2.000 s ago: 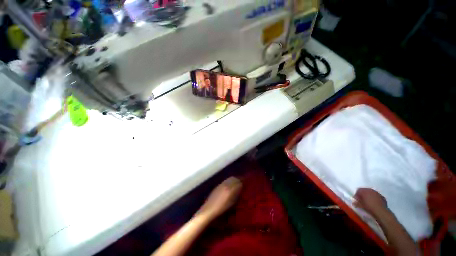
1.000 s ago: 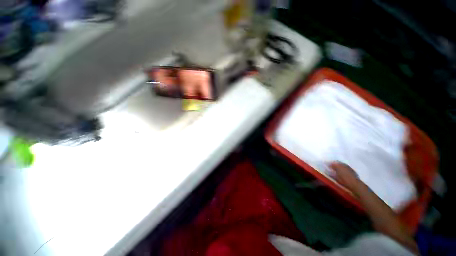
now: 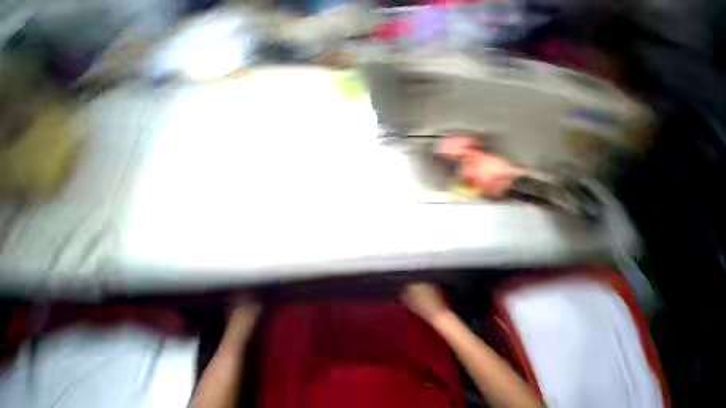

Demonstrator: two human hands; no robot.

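The frame is strongly blurred. My left hand [image 3: 242, 312] is low at the front edge of the white sewing table [image 3: 318, 271], left of my dark red apron. My right hand [image 3: 423, 300] is at the same edge, right of the apron. The finger positions and anything held cannot be made out. White fabric [image 3: 569, 339] lies in the orange-red basket [image 3: 649, 351] to the right of my right hand. The cream sewing machine [image 3: 509, 107] stands at the back right, with the lit phone [image 3: 485, 171] below its arm.
More white fabric [image 3: 103, 370] lies at the lower left, with dark red behind it. A blurred green tag [image 3: 350, 83] is left of the machine. A yellow shape [image 3: 40, 151] is at the far left. Dark blurred items lie right of the phone.
The view has swung left, bringing white fabric at the lower left into view. My right hand has left the basket and is at the table edge. My left hand shows again.
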